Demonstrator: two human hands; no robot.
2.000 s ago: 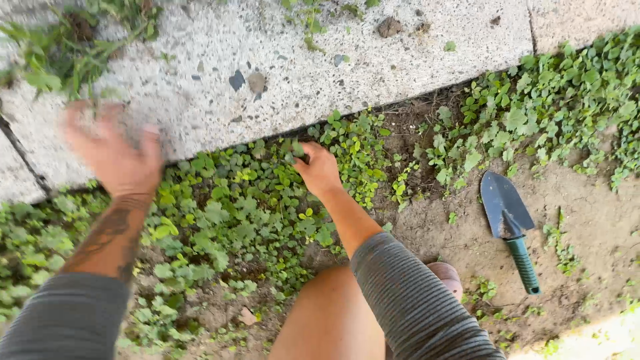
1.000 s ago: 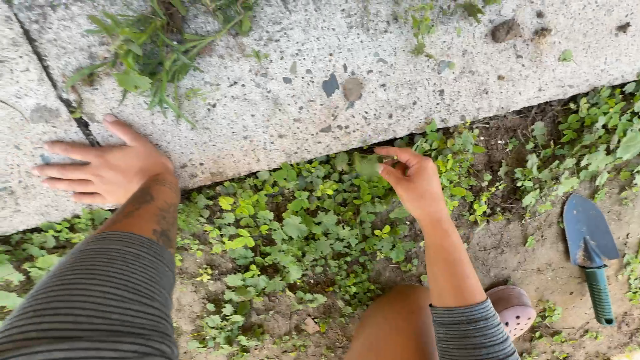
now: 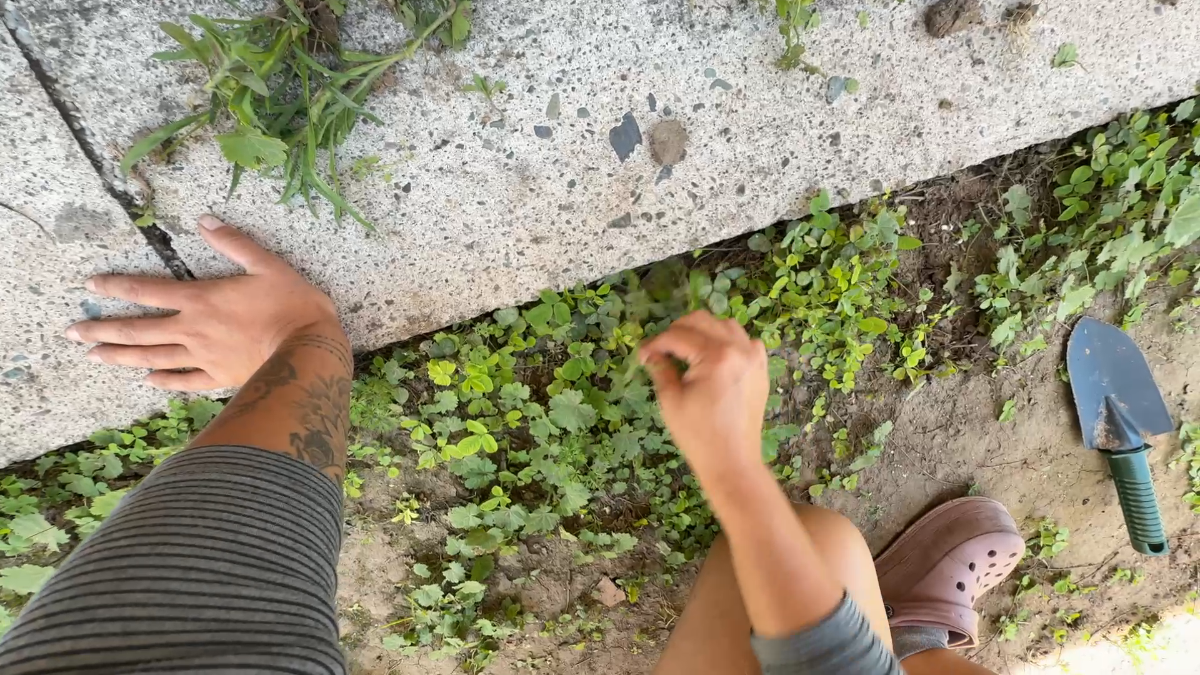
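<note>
My left hand (image 3: 220, 314) lies flat with spread fingers on the speckled concrete slab (image 3: 525, 206), beside the dark joint. Above the patch of low green weeds (image 3: 562, 412), my right hand (image 3: 712, 375) has its fingers closed on a blurred green weed sprig (image 3: 652, 300). The weeds grow along the slab's edge. A heap of uprooted weeds (image 3: 291, 103) rests on the concrete above my left hand. To the right, a garden trowel (image 3: 1120, 422) with a green handle lies on the soil.
My knee (image 3: 825, 553) and a pink clog (image 3: 956, 562) are at the lower right on bare soil (image 3: 947, 441). Clods of dirt (image 3: 952, 17) and a small weed (image 3: 795, 33) lie on the slab's upper part. More weeds (image 3: 1125, 206) run along the edge at right.
My left hand, blurred above the slab two seconds ago, now rests on it. My right hand has lifted from among the weeds with a green sprig. The view has shifted.
</note>
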